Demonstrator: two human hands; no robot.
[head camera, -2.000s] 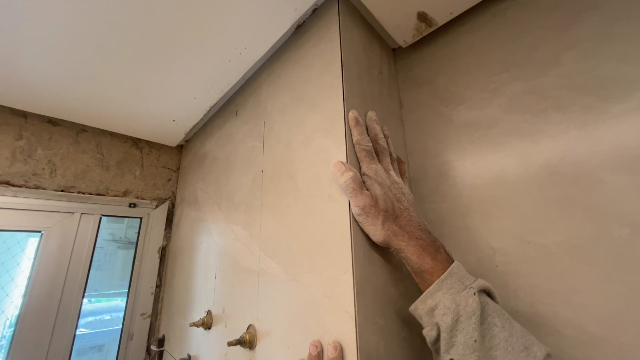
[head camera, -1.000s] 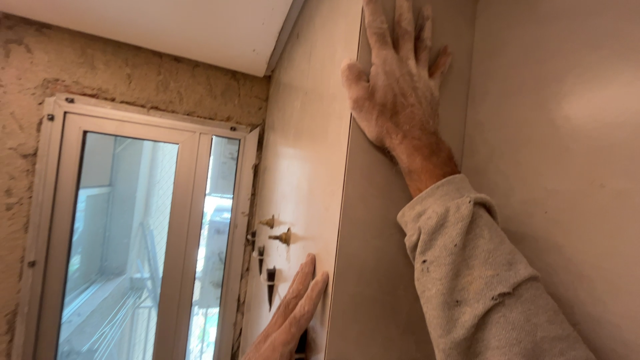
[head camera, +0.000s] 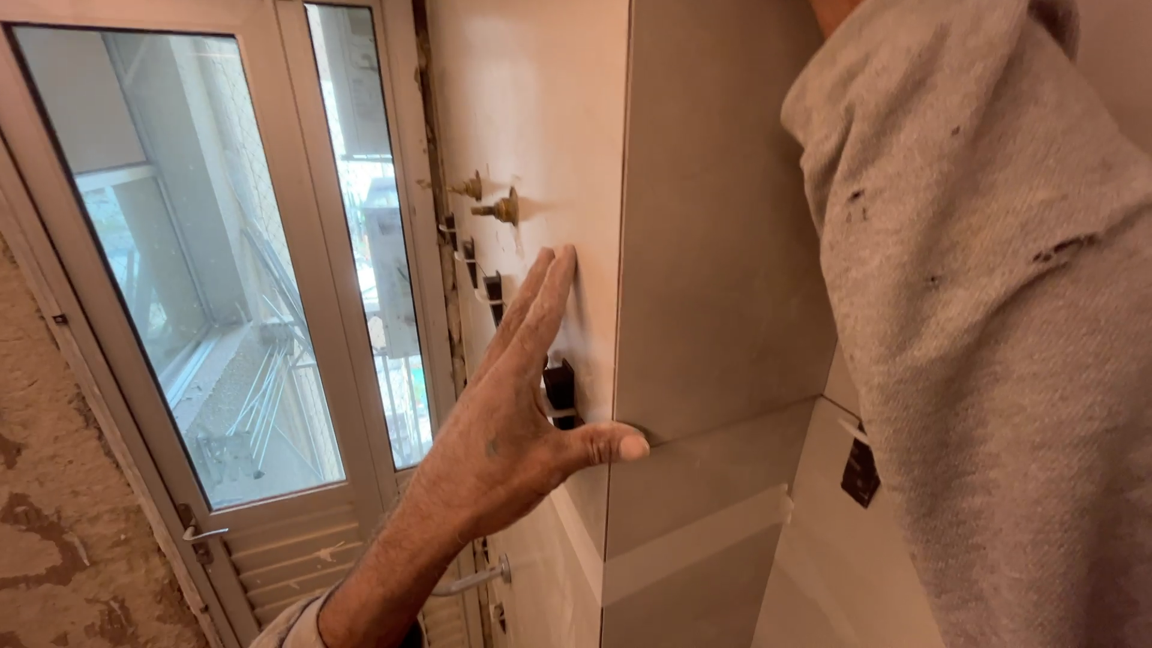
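My left hand (head camera: 517, 423) lies with fingers spread against the light wall tile (head camera: 558, 117), its thumb reaching over the vertical corner edge. Black tile-levelling wedges (head camera: 560, 391) sit in the joint beside and behind it. Above the fingers, brass valve stems (head camera: 499, 208) stick out of the same tile. A grey-brown tile (head camera: 720, 207) covers the adjoining narrow face. Only my right sleeve (head camera: 972, 297) and a bit of wrist show at the upper right; my right hand is beyond the top of the view.
A glazed door (head camera: 288, 225) with a handle (head camera: 205, 533) stands at the left beside rough bare wall (head camera: 54, 540). A metal pipe arm (head camera: 472, 578) juts out low on the tiled wall. Another black wedge (head camera: 861, 468) hangs at a joint in the right-hand recess.
The view has swung down and left by a large amount. My right hand, flat on the narrow corner tile in the earlier frames, has left the view. More of my left hand and forearm shows.
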